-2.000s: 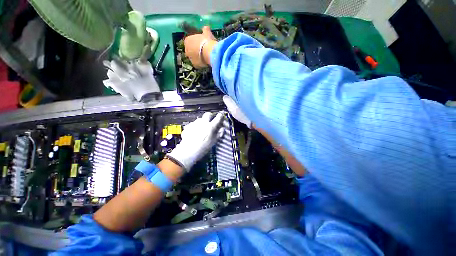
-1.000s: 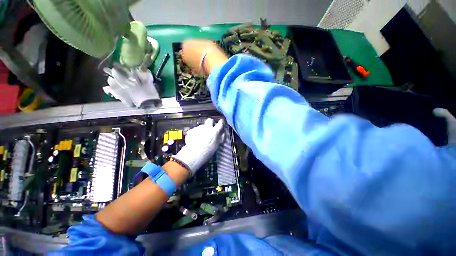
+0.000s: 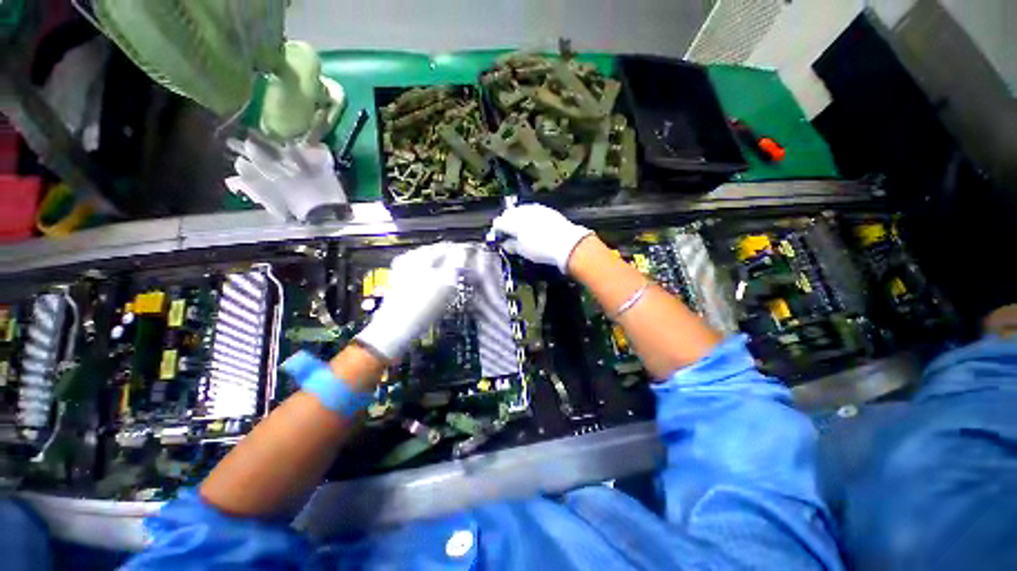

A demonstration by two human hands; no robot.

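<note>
My left hand (image 3: 413, 299), in a white glove with a light-blue wrist band, is over the upper part of a green circuit board (image 3: 446, 363) in a black carrier. Its fingertips are at the top left of the ribbed silver heat sink (image 3: 494, 323) and whether they grip anything is unclear. My right hand (image 3: 541, 236), also gloved, is at the carrier's upper edge, right of the heat sink's top. A small pale piece shows by its fingertips; whether they hold it is unclear. Olive-green strips (image 3: 477, 424) lie along the board's lower edge.
More boards lie left (image 3: 139, 357) and right (image 3: 781, 279) between metal rails (image 3: 123, 248). Behind are bins of olive pieces (image 3: 441, 145) (image 3: 558, 112), a dark bin (image 3: 677, 117), spare gloves (image 3: 287, 178), a fan (image 3: 195, 50) and an orange-handled tool (image 3: 769, 148). A blue-coated person (image 3: 948, 446) is at lower right.
The other person's arm has withdrawn from the bins towards the right, uncovering my right hand and forearm and the boards behind. My left hand has shifted slightly left.
</note>
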